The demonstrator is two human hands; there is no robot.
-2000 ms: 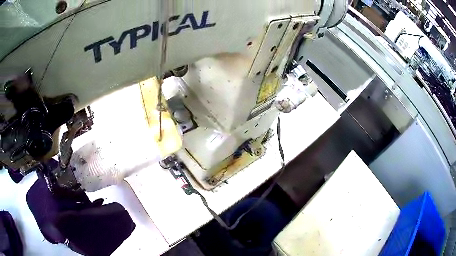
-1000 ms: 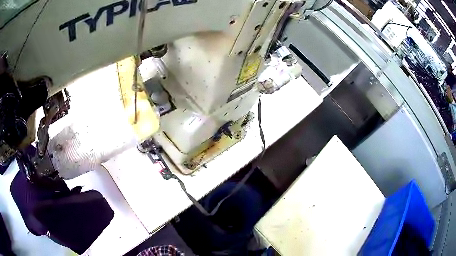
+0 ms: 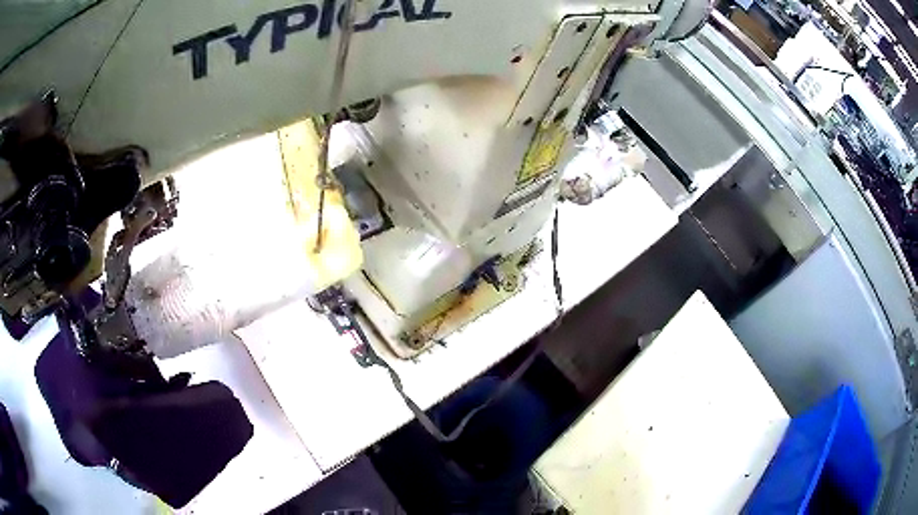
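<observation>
A dark pouch piece (image 3: pixel 151 422) lies on the white table at the lower left, its upper end under the presser foot and needle area (image 3: pixel 106 327). The pale cylinder bed (image 3: pixel 216 282) runs right from the needle area. The large grey-green sewing machine head (image 3: pixel 252 91) marked TYPICAL crosses the top. The black thread tension assembly (image 3: pixel 60 236) is at the left. Neither of my hands is visible.
A yellow block (image 3: pixel 320 216) stands beside the arm. A strap hangs over the front edge of the white table (image 3: pixel 292 427). A pale board (image 3: pixel 664 412) and a blue bin (image 3: pixel 825 458) are at the lower right. Another dark piece (image 3: pixel 12 463) is cut off at the left edge.
The camera view has shifted left and down, then partly back. A checked patch seen at the bottom edge one second ago is now almost out of view. The pouch piece shows no clear movement.
</observation>
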